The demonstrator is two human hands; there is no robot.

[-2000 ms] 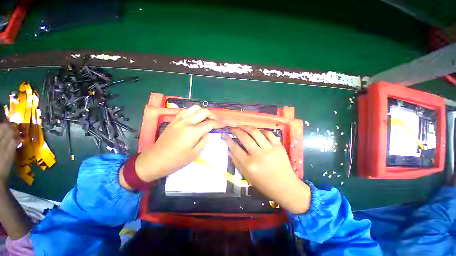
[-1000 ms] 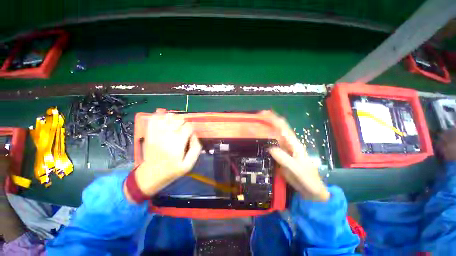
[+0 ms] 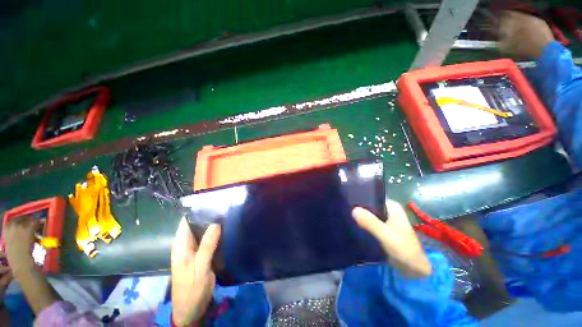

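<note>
A tablet unit (image 3: 293, 223) is lifted near the bench's front edge, its glossy black screen face toward me. My left hand (image 3: 194, 271) grips its left end, thumb on the face. My right hand (image 3: 395, 239) grips its right end, thumb on the face. The red-orange foam tray (image 3: 271, 156) lies behind the tablet, its inside showing with no tablet in it. The tablet hides the tray's near side. The tablet's open back is hidden.
At left lie tangled black leads (image 3: 145, 171), orange-yellow flex cables (image 3: 94, 207) and a foam tray (image 3: 56, 239) under a coworker's hand. Another tray with a tablet (image 3: 418, 121) stands at right, near cream-white scraps (image 3: 383, 145). A red tool bundle (image 3: 450, 236) lies at the right bench edge.
The tablet has come out of its foam tray and now shows its screen face. Both hands have moved to its ends. The view has tilted. A coworker's arm has appeared at upper right.
</note>
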